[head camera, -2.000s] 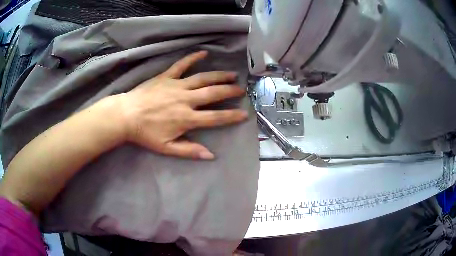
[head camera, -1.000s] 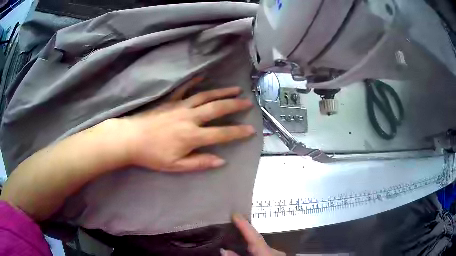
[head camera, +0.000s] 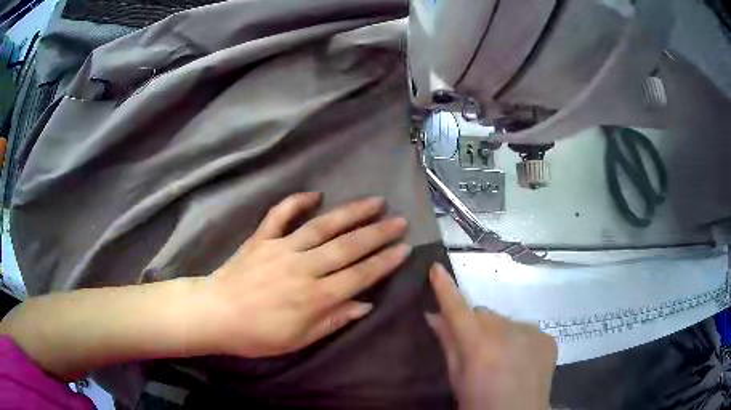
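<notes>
The grey-taupe garment piece (head camera: 232, 152) covers the left and middle of the table, its right edge running under the needle area. A darker brown section (head camera: 377, 352) lies at the front. My left hand (head camera: 312, 276) rests flat on the cloth, palm down, fingers slightly spread. My right hand (head camera: 497, 352) is at the front right, its index fingertip on the cloth's edge and its thumb close by; whether it pinches the cloth is unclear. The binder attachment (head camera: 457, 204) slants down from the needle area, with a narrow tape (head camera: 521, 251) at its lower end.
The sewing machine head (head camera: 529, 64) fills the upper right. A knurled knob (head camera: 533, 173) and the needle plate (head camera: 485, 192) sit below it. Dark green snips (head camera: 633, 176) lie right. Ruler tape (head camera: 625, 320) follows the front edge. Grey cloth (head camera: 641, 380) shows beyond the table's front edge.
The cloth has shifted, with the darker section now further up on the table. My left hand has moved down over the cloth. My right hand has entered from the bottom and moved up along the edge.
</notes>
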